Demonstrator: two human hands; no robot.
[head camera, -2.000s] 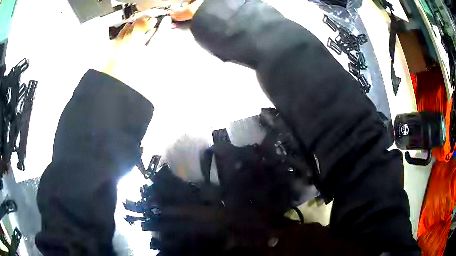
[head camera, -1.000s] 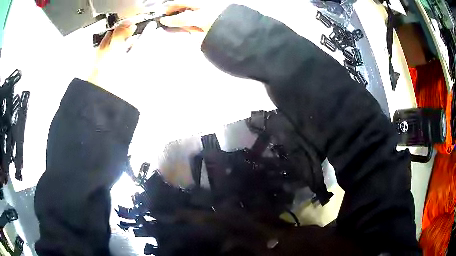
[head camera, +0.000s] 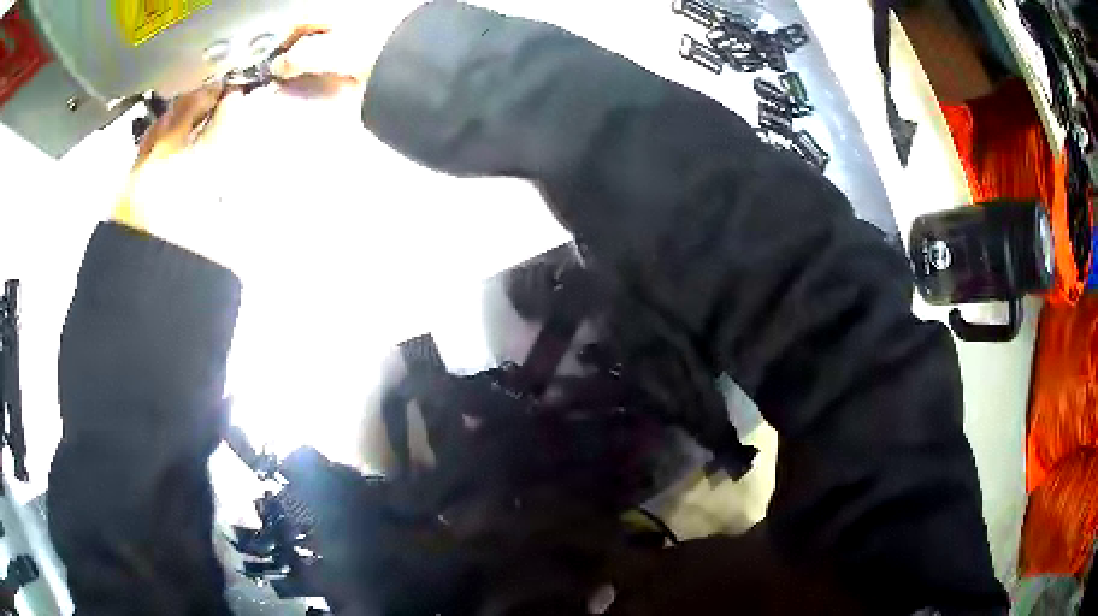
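My left hand (head camera: 181, 120) is at the upper left, washed out by glare, its fingers near a small dark piece (head camera: 147, 118) at the grey machine head (head camera: 90, 54). My right hand (head camera: 316, 75) is beside it, fingers bent towards the same spot under the machine head. Both hands seem to meet at a small dark piece, likely a strap end with a buckle, but glare hides the grip. Black webbing straps (head camera: 421, 353) lie piled on the near edge by my body, with dark buckled ends (head camera: 271, 542) at the lower left.
Loose black buckles (head camera: 771, 72) lie at the upper right. A black mug (head camera: 981, 255) stands at the right, beside orange material (head camera: 1066, 409). A long black strap (head camera: 12, 379) lies at the left edge. Yellow and red labels are on the machine head.
The view has swung left and up, so more of the machine head and its yellow label show. Both hands remain together at the machine; finger positions have shifted slightly.
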